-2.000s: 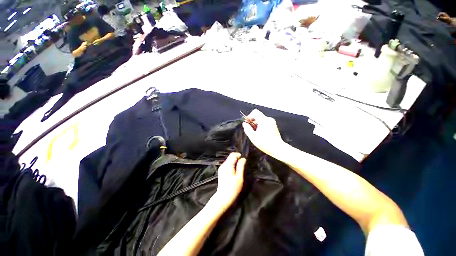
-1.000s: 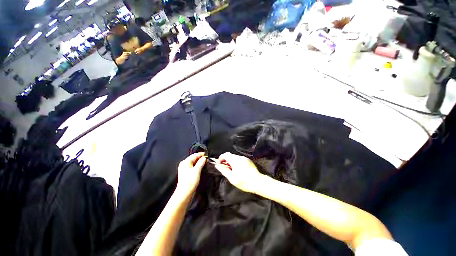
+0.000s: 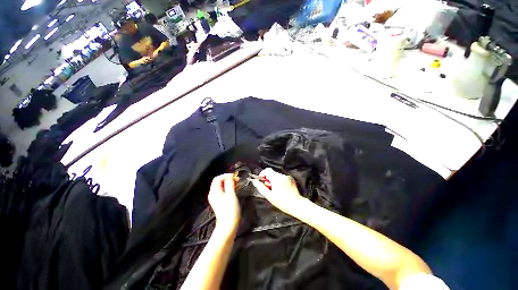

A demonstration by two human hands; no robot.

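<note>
A black jacket [image 3: 284, 249] lies turned with its shiny, wrinkled lining up, over a dark navy jacket [image 3: 193, 133] spread on the white table. My left hand [image 3: 225, 195] pinches the black jacket near its collar, beside a small orange-yellow spot. My right hand [image 3: 276, 190] holds thread snips [image 3: 257, 178], mostly hidden by the fingers, with the silver tips pointing left toward my left fingertips. A bunched sleeve-like fold of lining [image 3: 295, 150] lies just beyond my right hand. The hanger hook of the navy jacket [image 3: 207, 104] shows at its top.
White table [image 3: 318, 85] with a rail along its far left edge. Dark hanging jackets [image 3: 62, 226] at left. A pale spray-gun-like bottle [image 3: 472, 71], cord, pink-red spool [image 3: 435, 50] and plastic bags stand at the far right. A seated person [image 3: 142, 48] is beyond the table.
Both hands moved left and together from the lining to the collar area, then stayed close there. The black jacket's collar area has shifted, and its hanger hook no longer shows clearly.
</note>
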